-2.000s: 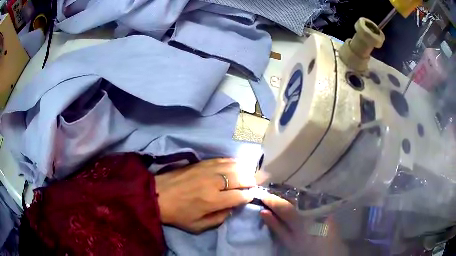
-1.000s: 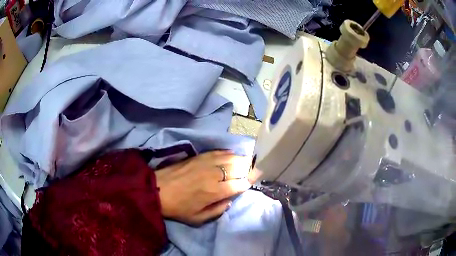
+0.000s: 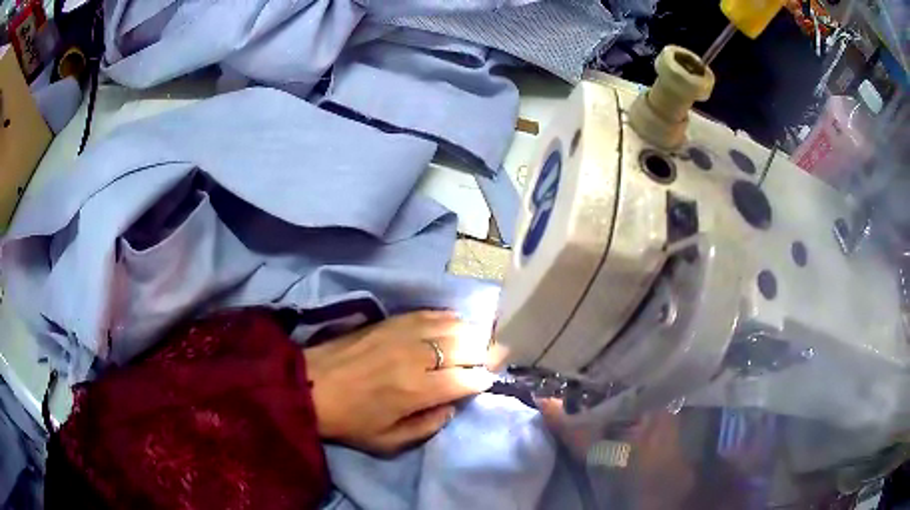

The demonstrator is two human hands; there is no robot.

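Light blue garment cloth spreads in folds left of the cream sewing machine, with a dark edge near the lamp-lit needle area. My left hand, with a ring and a dark red sleeve, lies flat on the cloth, fingertips beside the machine head under the bright lamp. Its fingers press the cloth. My right hand is blurred, partly hidden under the machine head; only some fingertip shows near the dark edge, and its grip cannot be told. The needle and presser foot are hidden by glare and fingers.
More blue cloth lies heaped behind the work. A yellow-handled tool stands above the machine's top post. A pink-labelled bottle stands behind the machine. A lit screen shows faintly under the arm. A cream machine part is at far left.
The view has shifted so the machine sits a little further left. My right hand drew away from the needle area, and its fingertip shows there again. My left hand stays on the cloth.
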